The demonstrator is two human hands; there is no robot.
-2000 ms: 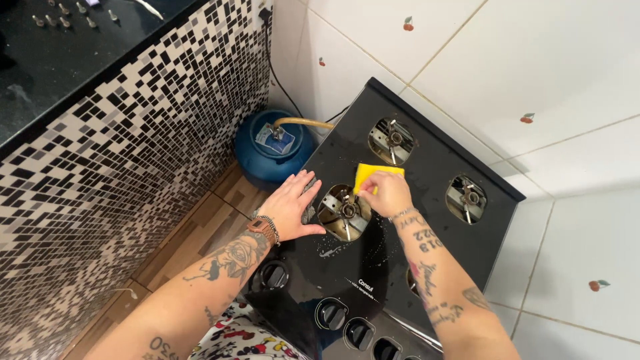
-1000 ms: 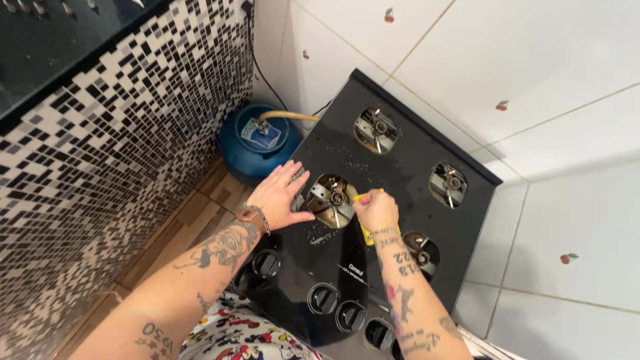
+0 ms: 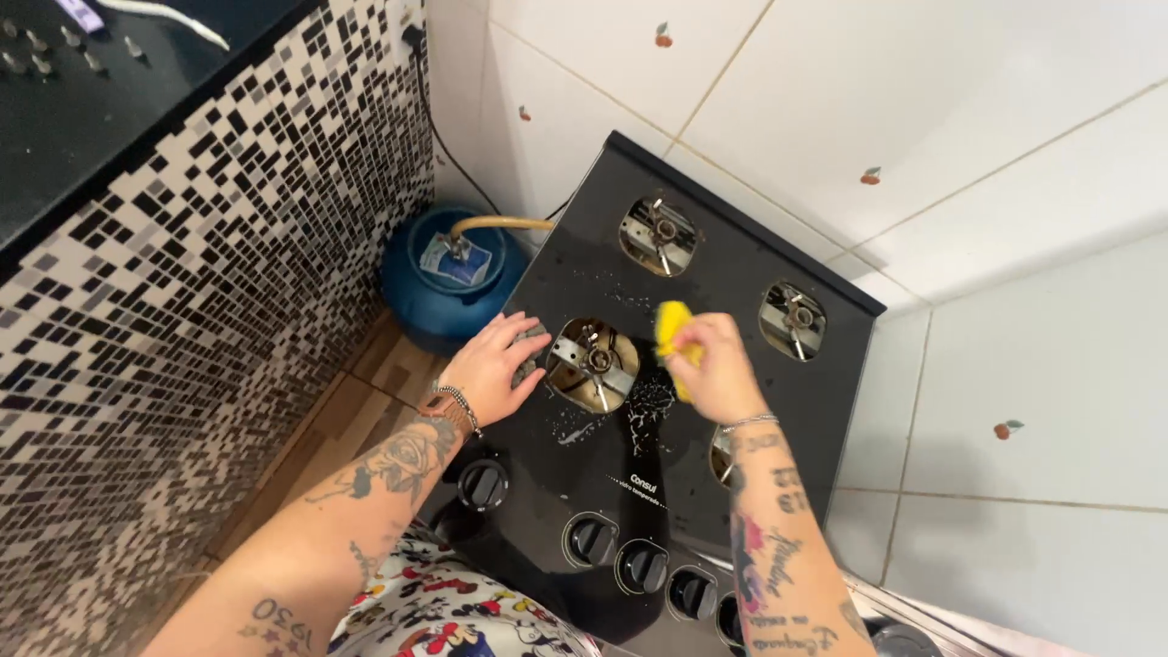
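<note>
A black glass stovetop (image 3: 584, 283) fills the middle of the head view, with wet suds (image 3: 650, 411) on it. My right hand (image 3: 716, 365) grips a yellow sponge or cloth (image 3: 673, 327) against the glass, right of the front-left burner opening (image 3: 595, 363). My left hand (image 3: 497, 365) rests with fingers apart at the stovetop's left edge, beside that opening; a greyish thing, not clear in kind, shows under its fingers. Two rear burner openings (image 3: 659, 234) lie farther back. My right forearm partly hides the front-right opening (image 3: 723, 454).
Control knobs (image 3: 591, 540) line the stove's front. A blue gas cylinder (image 3: 447, 283) with a yellowish hose (image 3: 502, 222) stands left of the stove. A dark countertop (image 3: 82, 119) with several small metal parts is at upper left, above a mosaic-tiled side. White wall tiles (image 3: 821, 109) border the stove.
Between one second ago and now, my right hand has moved toward the back of the stovetop with the yellow sponge or cloth. My left hand stays near the left edge.
</note>
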